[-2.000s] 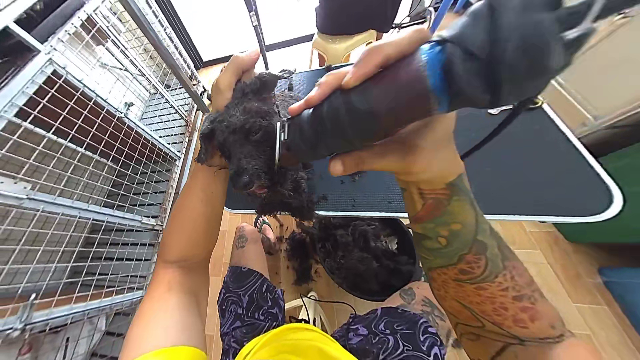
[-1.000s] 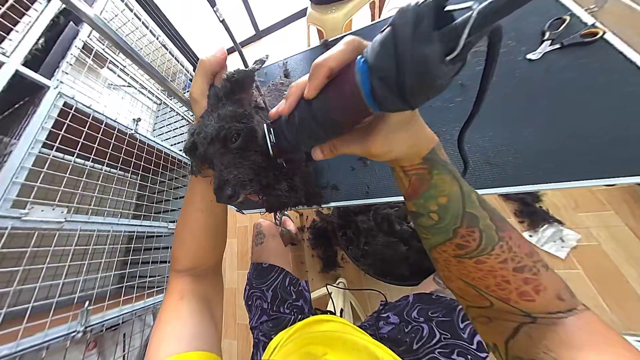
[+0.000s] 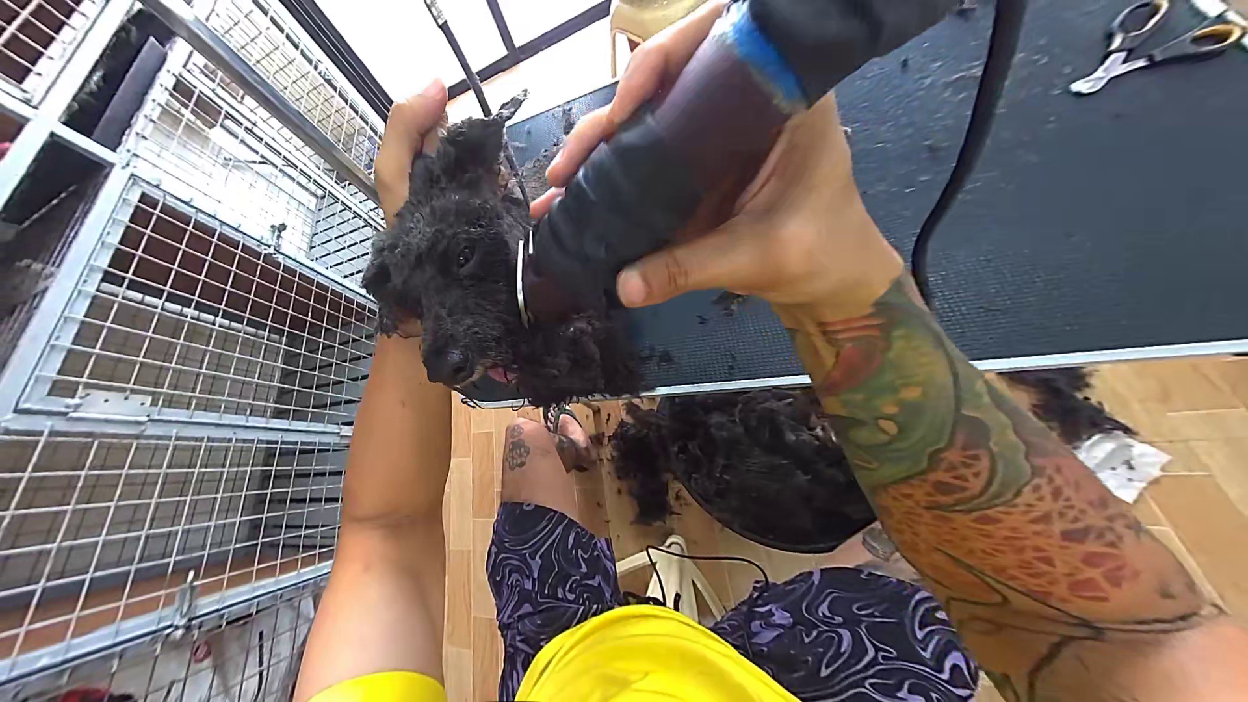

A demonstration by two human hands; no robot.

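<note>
A black curly-coated dog's head is at the edge of a dark grooming table, facing me. My left hand is against the far left side of the head, its fingers partly hidden by fur. In my right hand is an electric clipper wrapped in dark tape with a blue band. The clipper's metal blade rests on the dog's cheek. A thin grooming tether runs down behind the head. Most of the dog's body is hidden behind the clipper and my hand.
Wire cages stand close on the left beside a metal pole. Scissors lie on the table at the upper right, near the black cord. Below the table edge, a black container holds cut fur; more fur lies on the tiled floor.
The clipper stays in my right hand at the side of the dog's head. The view has shifted right since the earliest frame, where the scissors are not seen.
</note>
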